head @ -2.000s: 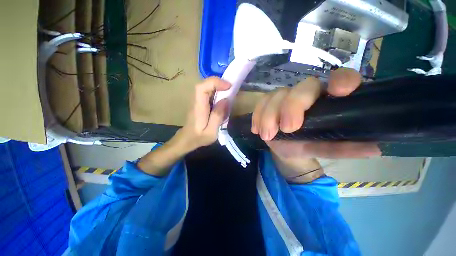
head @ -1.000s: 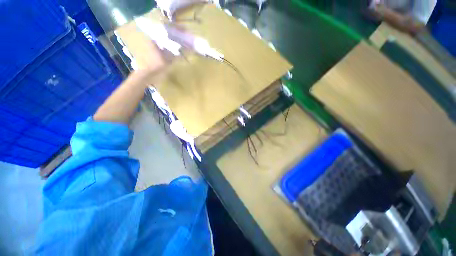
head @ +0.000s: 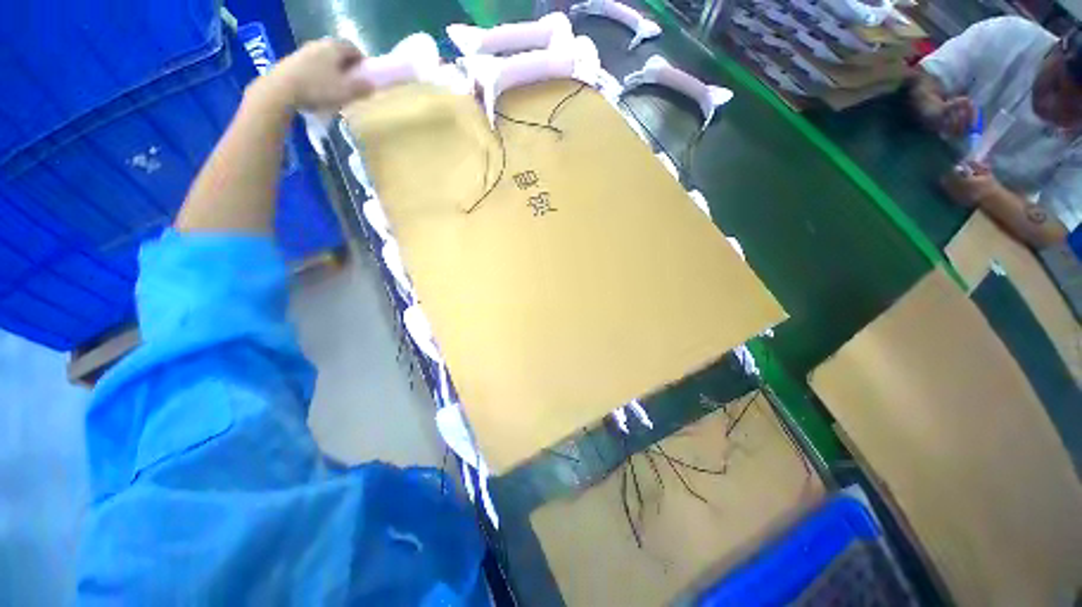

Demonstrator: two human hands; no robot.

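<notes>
My left hand (head: 318,78) is at the far left corner of the stack, with its fingers on a white and pale pink cat-ear headband (head: 401,64). Two more headbands (head: 530,71) lie beside it on the top cardboard sheet (head: 581,279), their dark wires trailing over the board. White headband ends and wires stick out from under the sheet along its sides. My right hand is out of the picture.
Blue crates (head: 113,154) stand at left. Loose headbands (head: 679,85) lie on the green bench beyond the stack. A blue tray (head: 789,557) is at the bottom. Another cardboard sheet (head: 949,409) lies at right. A person works opposite at upper right.
The view has turned toward the stack's far end. My left hand, blurred over the board a second ago, is now at its far left corner with the headband. My right hand left the view earlier.
</notes>
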